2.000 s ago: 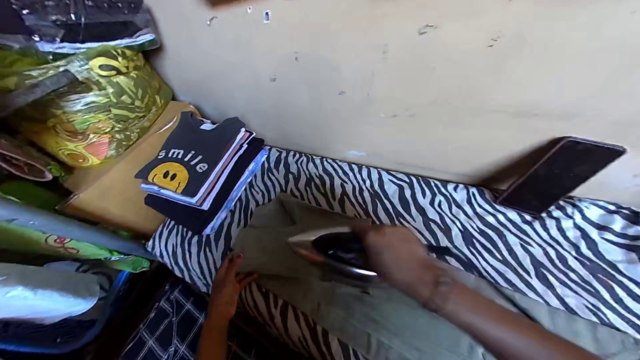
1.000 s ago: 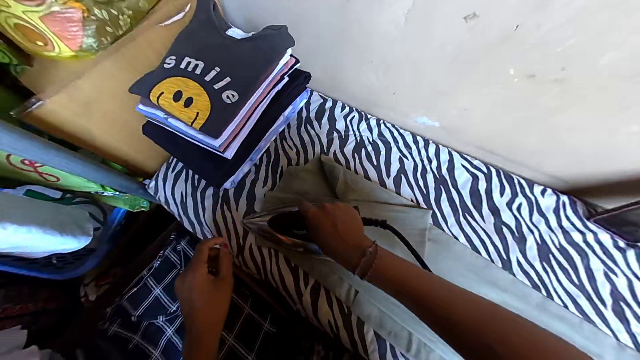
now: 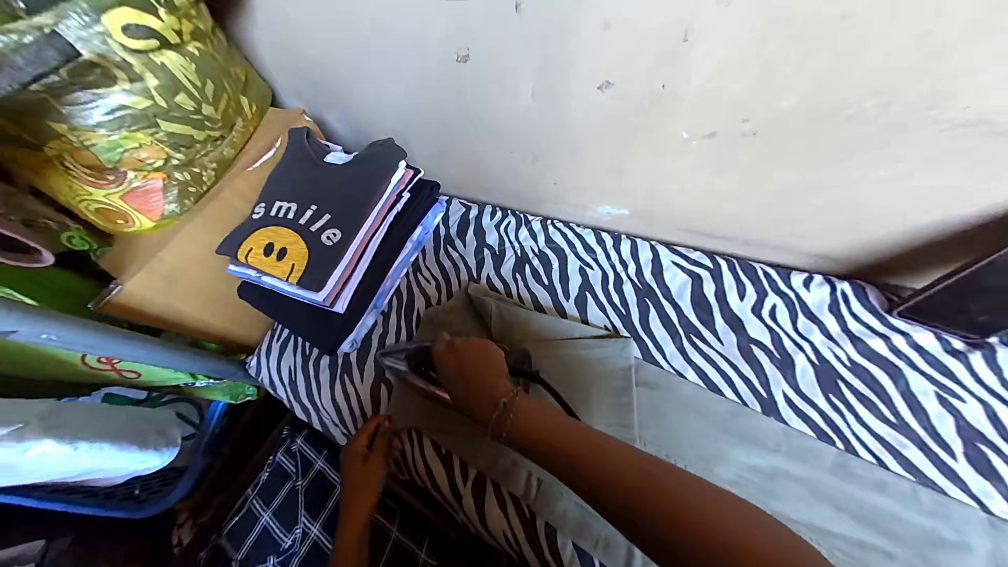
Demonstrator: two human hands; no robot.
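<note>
My right hand (image 3: 472, 374) grips a clothes iron (image 3: 411, 365), whose pointed tip faces left near the end of a grey-green garment (image 3: 551, 358), probably trousers. The cord runs out behind my wrist. A folded-over part of the garment lies beside the iron. My left hand (image 3: 368, 455) is at the garment's near left edge, its fingertips at the cloth; whether they pinch it cannot be made out. Under the garment is a zebra-print cloth (image 3: 709, 291) over the ironing surface.
Folded clothes (image 3: 339, 236), a dark smiley shirt on top, are stacked at the upper left by a cardboard box (image 3: 189, 276). A patterned bag (image 3: 134, 118) stands behind. A dark flat device (image 3: 961, 295) leans by the wall at right. A blue basket (image 3: 150, 500) is lower left.
The left hand, apart from the garment one second ago, is now at its edge. The right hand keeps hold of the iron, now close to the garment's left end. The view has shifted.
</note>
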